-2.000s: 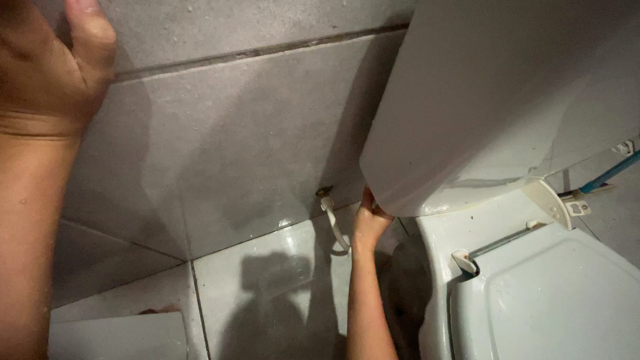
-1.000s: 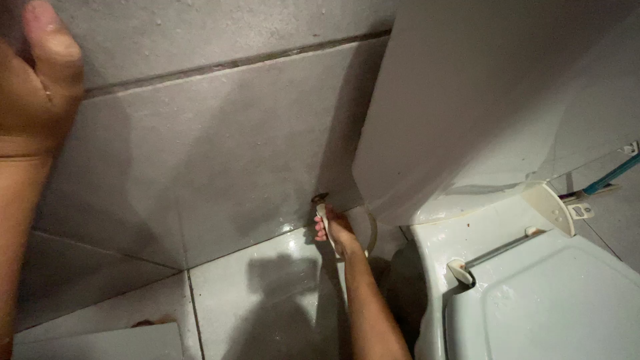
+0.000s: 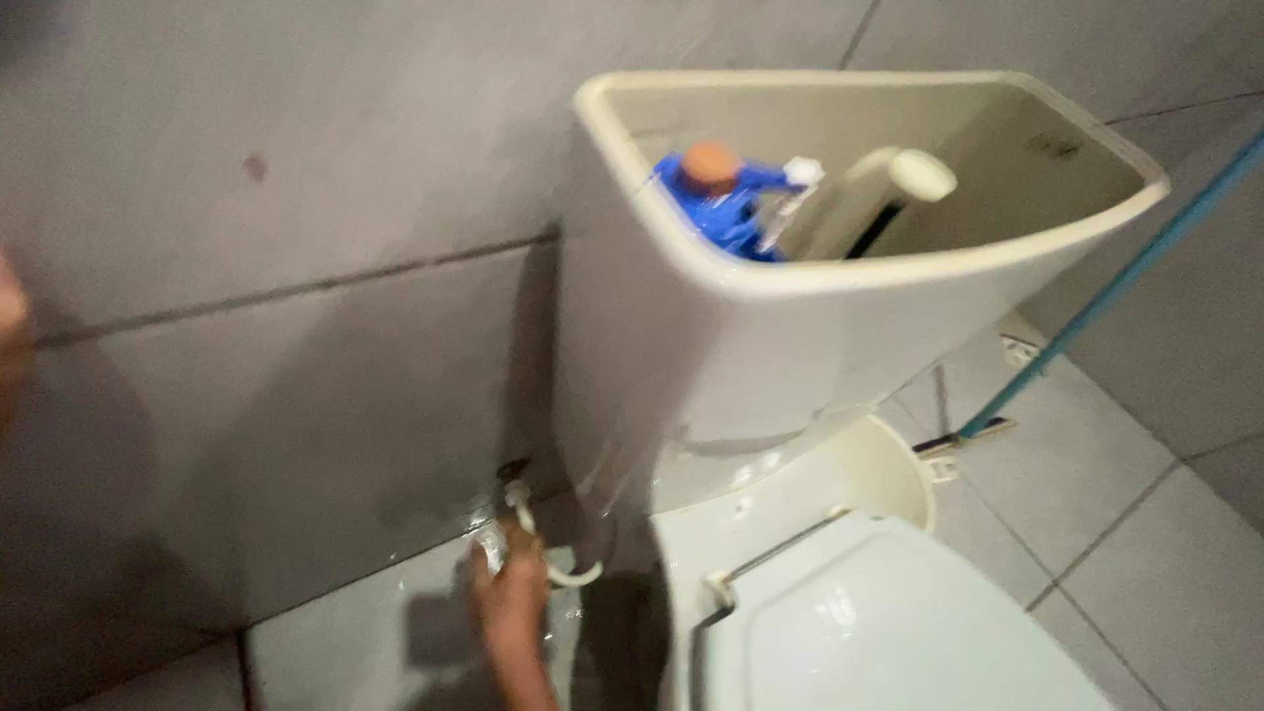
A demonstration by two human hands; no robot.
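Low at the wall, my right hand (image 3: 512, 583) is at the white flexible water hose (image 3: 578, 576), just under its wall connection (image 3: 515, 486). Blur hides whether the fingers grip it. Only a blurred sliver of my left hand (image 3: 10, 321) shows at the left edge, by the tiled wall. The ceramic toilet tank (image 3: 741, 365) stands lidless to the right of the hose. Inside it are a blue fill valve (image 3: 726, 212) with an orange cap and a white upright tube (image 3: 920, 176).
The closed toilet lid (image 3: 889, 622) fills the lower right. Behind it are a pale bin (image 3: 884, 464) and a squeegee with a blue pole (image 3: 1116, 296) leaning across the right side. Grey wall tiles (image 3: 296, 148) run behind the tank.
The view has tilted up, and the tank's open top now shows. My right hand moved from beneath the tank to the hose's wall end and is still near there.
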